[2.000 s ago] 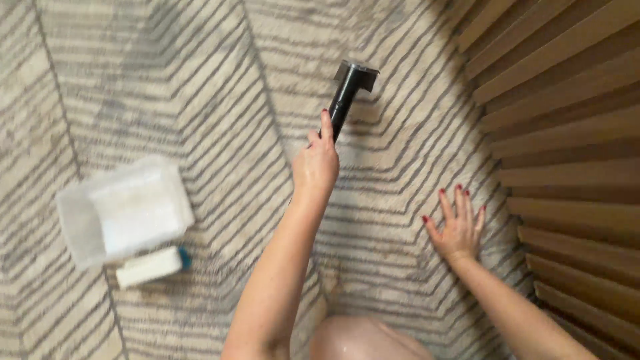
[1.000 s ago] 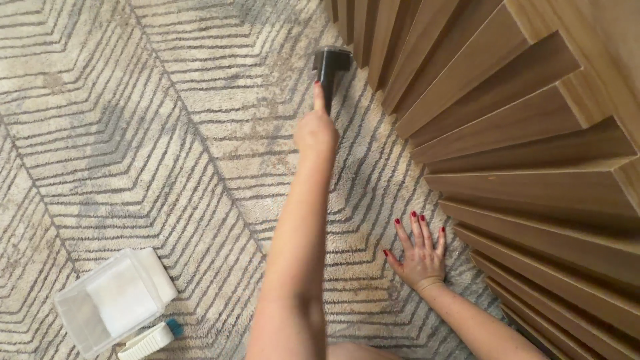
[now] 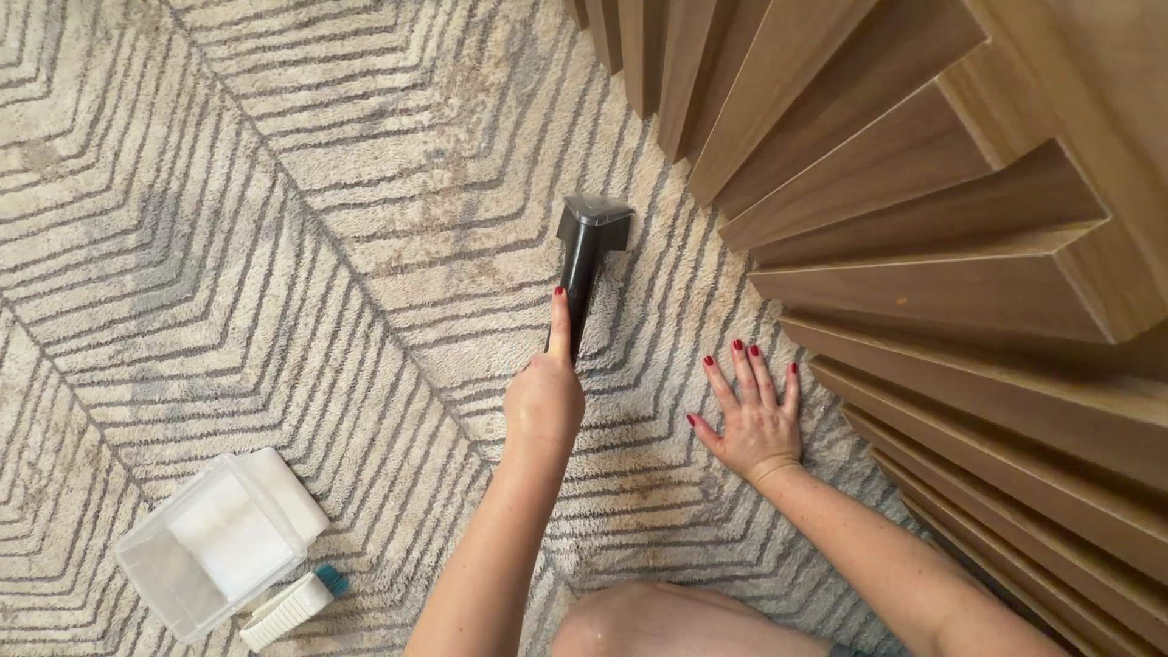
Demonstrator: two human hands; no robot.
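My left hand (image 3: 546,397) is wrapped around the black handle of a hand-held carpet-cleaner nozzle (image 3: 582,260), the index finger stretched along its top. The nozzle's clear plastic head rests on the patterned rug (image 3: 383,228), between my left hand and the slatted wood. My right hand (image 3: 756,422) lies palm down on the rug, fingers spread, holding nothing. At lower left is a clear plastic container (image 3: 173,584) with a white item (image 3: 228,529) in or under it; which, I cannot tell. Beside it lies a white-handled brush (image 3: 290,611) with teal bristles.
Slatted wooden furniture (image 3: 912,283) with projecting vertical fins runs along the right side, close to my right hand and the nozzle. My bare knee (image 3: 639,620) is at the bottom edge. Brownish and bluish-grey discoloured patches show on the rug.
My left hand has drawn the nozzle back over the rug towards my body, nearer the level of my right hand. The right hand remains flat on the rug. The view has shifted.
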